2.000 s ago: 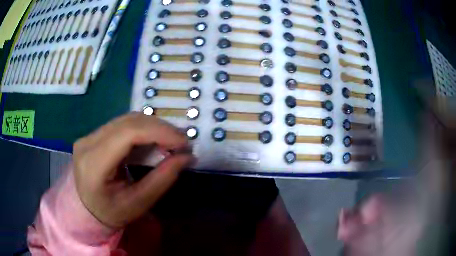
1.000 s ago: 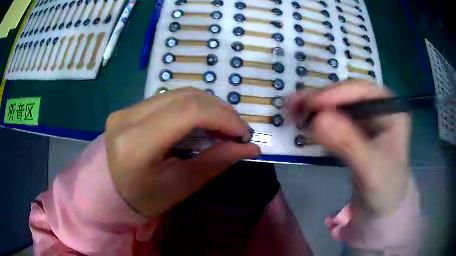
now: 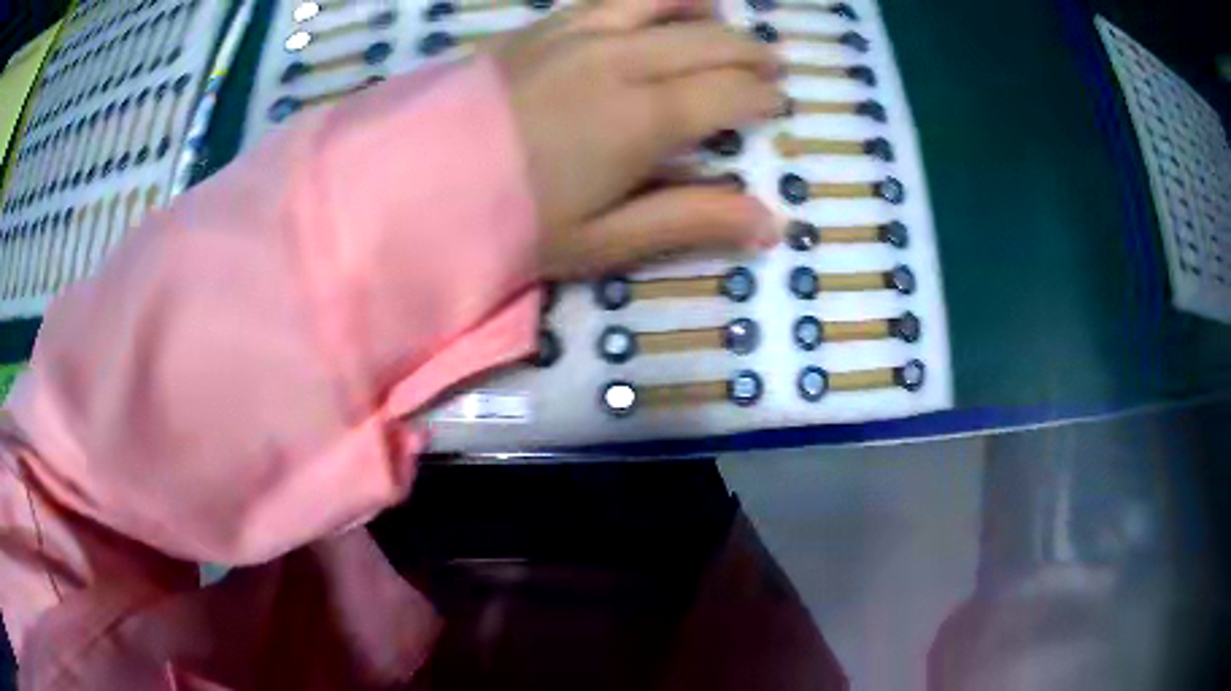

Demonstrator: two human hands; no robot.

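Observation:
The white foam tray lies in front of me, with columns of tan dumbbell-shaped slots. Most slot ends hold small round speaker units. My left hand reaches over the tray's middle, thumb and fingers apart, with no unit visible between them. A slot beside it shows a bare tan left end and a dark disc at its right end. My left hand and pink sleeve hide part of the left columns. A blurred, see-through shape at the lower right may be my right hand; its grip and any pen cannot be made out.
A second foam tray lies at the upper left, with a white patterned pen beside it. A pale perforated board stands at the far right. The blue bench edge runs below the main tray. Yellow paper shows at the left edge.
My left hand has moved up and right, out over the tray. The blurred right hand and dark pen have left the tray. The view has shifted, so the trays sit further left.

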